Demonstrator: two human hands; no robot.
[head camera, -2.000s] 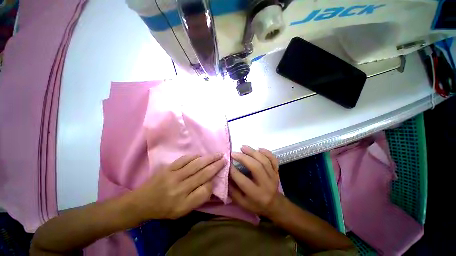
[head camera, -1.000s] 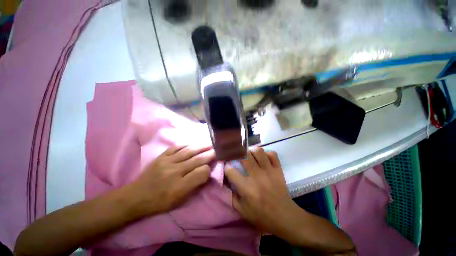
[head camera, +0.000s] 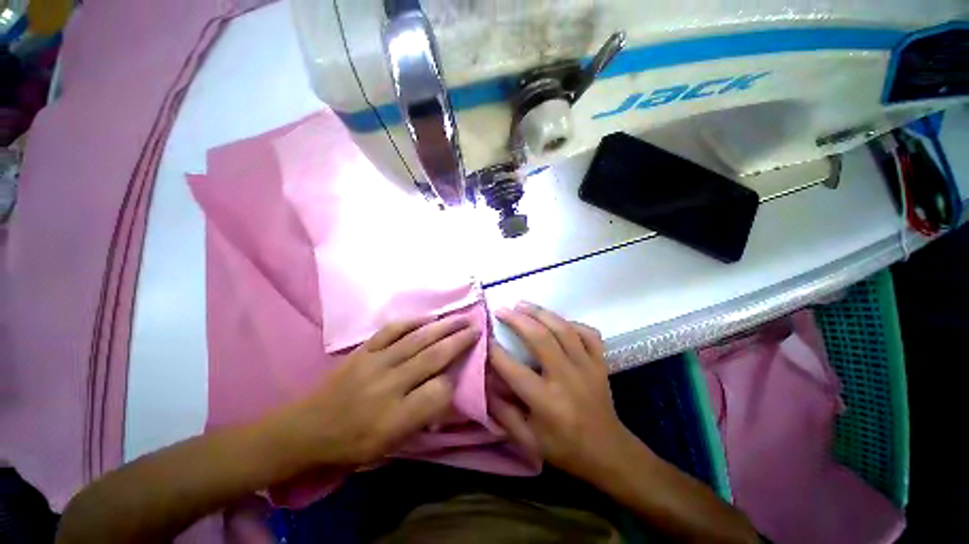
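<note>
A pink cloth piece (head camera: 266, 244) lies in layers on the white machine bed, its upper part washed out by the lamp glare at the needle. My left hand (head camera: 398, 383) lies flat on the cloth with its fingertips near the right edge. My right hand (head camera: 558, 383) is at that same edge, thumb and fingers bent around it, holding the cloth. The sewing machine (head camera: 680, 64) stands above, with a shiny curved metal guard (head camera: 422, 101) in front of the needle area. The needle itself is hidden by glare.
Stacked pink panels (head camera: 85, 234) lie at the left. A smartphone (head camera: 669, 197) lies on the bed at right. Snips with red and dark handles (head camera: 922, 191) are at the far right. A green basket (head camera: 873, 372) holding pink pieces stands beyond the ribbed table edge (head camera: 733, 306).
The view dipped toward the machine head and came back. The cloth's front part is now folded, with a pale layer ending in a free edge above my left hand. Both hands stay at the right edge.
</note>
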